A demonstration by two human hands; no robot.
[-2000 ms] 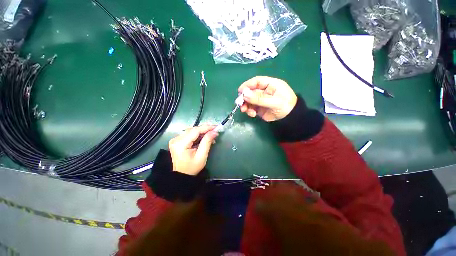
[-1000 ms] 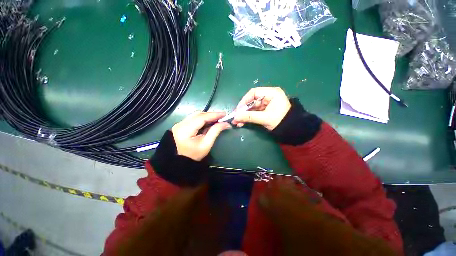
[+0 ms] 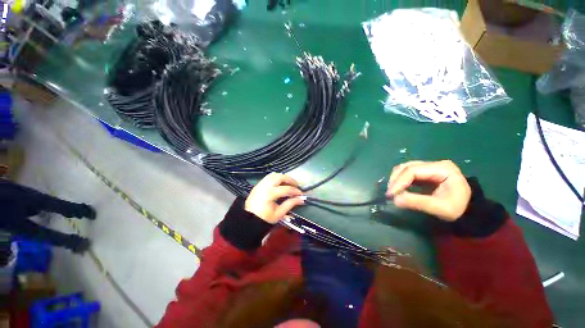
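A thin black cable (image 3: pixel 343 203) runs between my two hands above the bench's front edge. My left hand (image 3: pixel 274 197) grips it at the left, with a small white piece showing at the fingertips. My right hand (image 3: pixel 431 187) pinches its right end; the tip is hidden by the fingers. Another black cable end (image 3: pixel 340 168) with a frayed pale tip extends up and right from my left hand. A large curved cable bundle (image 3: pixel 292 144) lies to the left, its stripped ends fanned out. More cable ends (image 3: pixel 385 255) lie along the bench edge.
A bag of white sleeves (image 3: pixel 423 70) lies at the top, beside an open cardboard box (image 3: pixel 507 48). Paper (image 3: pixel 545 186) with a black cable across it is at right. A white sleeve (image 3: pixel 553 279) lies lower right. A person's dark-clothed legs (image 3: pixel 42 214) show at far left, beyond yellow-black floor tape.
The view has swung left, so bench items appear farther right. My hands have moved apart, with a length of black cable now stretched between them. The white sleeve between my fingertips no longer shows there.
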